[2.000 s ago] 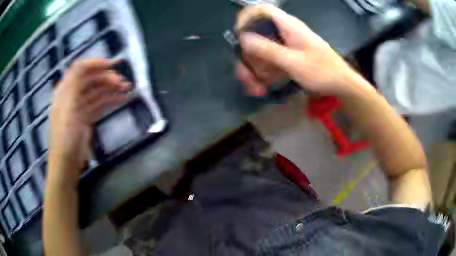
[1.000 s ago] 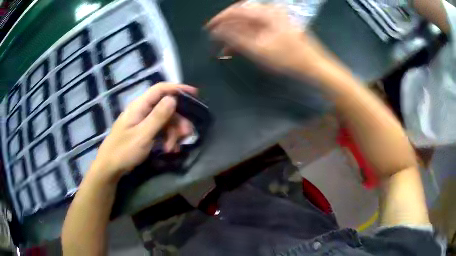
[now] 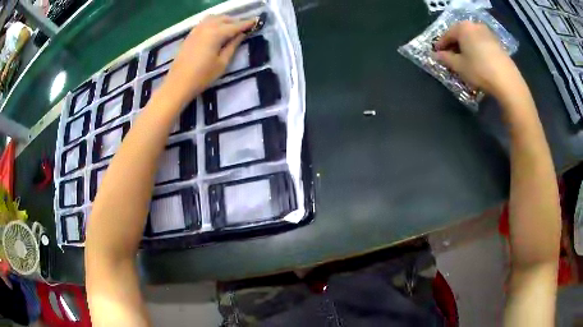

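Note:
The pale blister tray lies at the left on a dark mat, with a black phone frame in each visible pocket. My left hand reaches over the tray to its far right corner, its fingertips pinching the dark end of a phone frame mostly hidden by the hand. My right hand is at the clear bag of small silvery parts, thumb and fingers bent down among them; whether they grip a part cannot be told. One small metal part lies on the mat between tray and bag.
A neighbouring pocketed tray stands at the far right. A white card with holes lies beyond the bag. A small white fan is at lower left. A green surface runs behind the tray. A person shows at far upper left.
My left hand has moved from the tray's near side, where it held a black frame, to its far right corner. My right hand has moved right to the bag. The view has shifted.

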